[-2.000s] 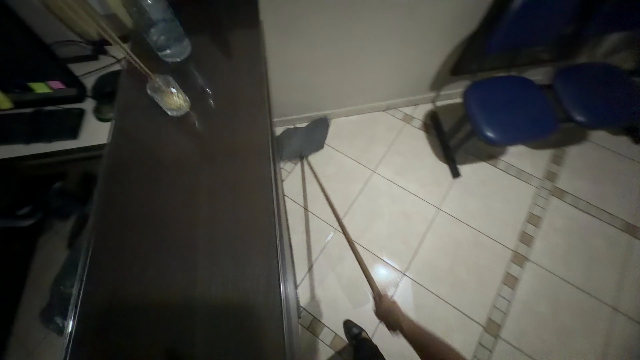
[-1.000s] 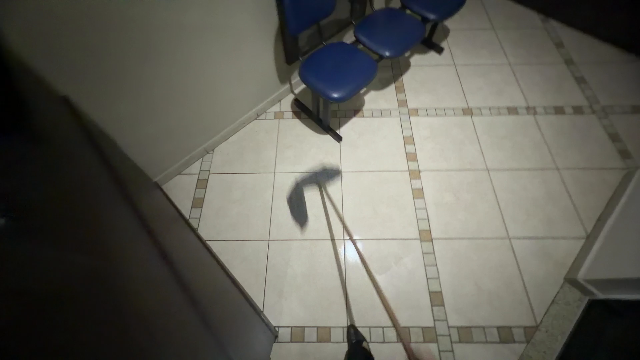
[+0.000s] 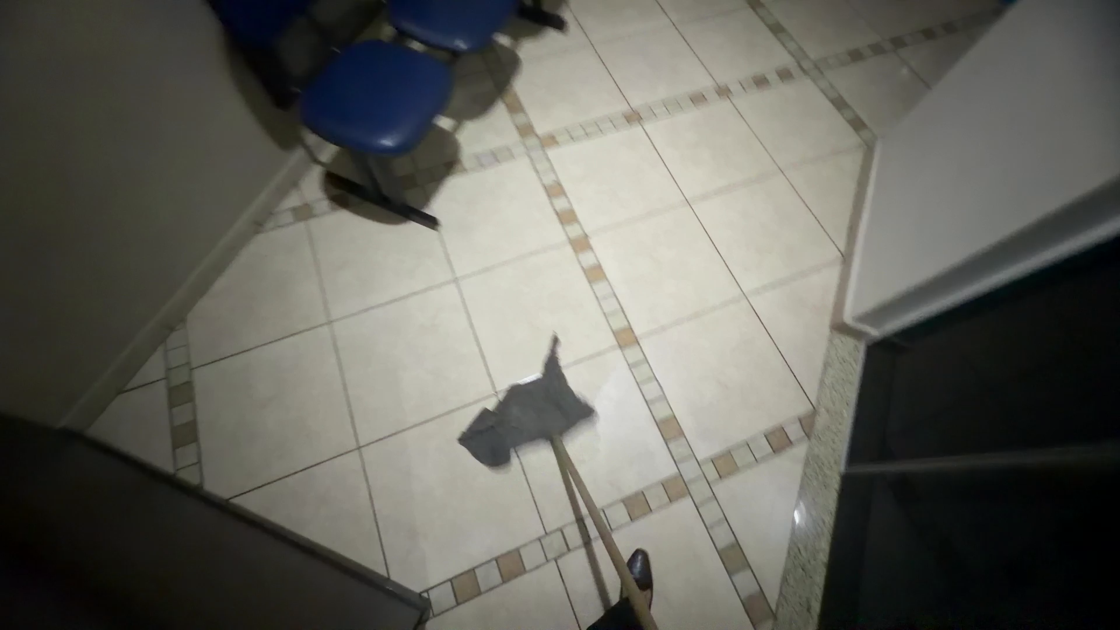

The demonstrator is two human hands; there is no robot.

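A grey cloth (image 3: 529, 416) lies bunched on the pale floor tiles, over the head end of a long wooden pole (image 3: 604, 529). The pole runs from the cloth down to the bottom edge of the head view, passing beside a dark shoe (image 3: 640, 570). Whatever head is fixed to the pole is hidden under the cloth. Neither my left hand nor my right hand is in the frame now, so the grip on the pole cannot be seen.
Blue seats (image 3: 378, 96) on a dark metal frame stand by the wall at upper left. A dark panel (image 3: 201, 542) borders the lower left. At right are a white wall end (image 3: 980, 166) and a speckled stone sill (image 3: 827, 472).
The cloth and pole have moved away from the wall beside the dark counter onto the open tiles. A hand on the pole two seconds ago is out of view now. The view has swung right.
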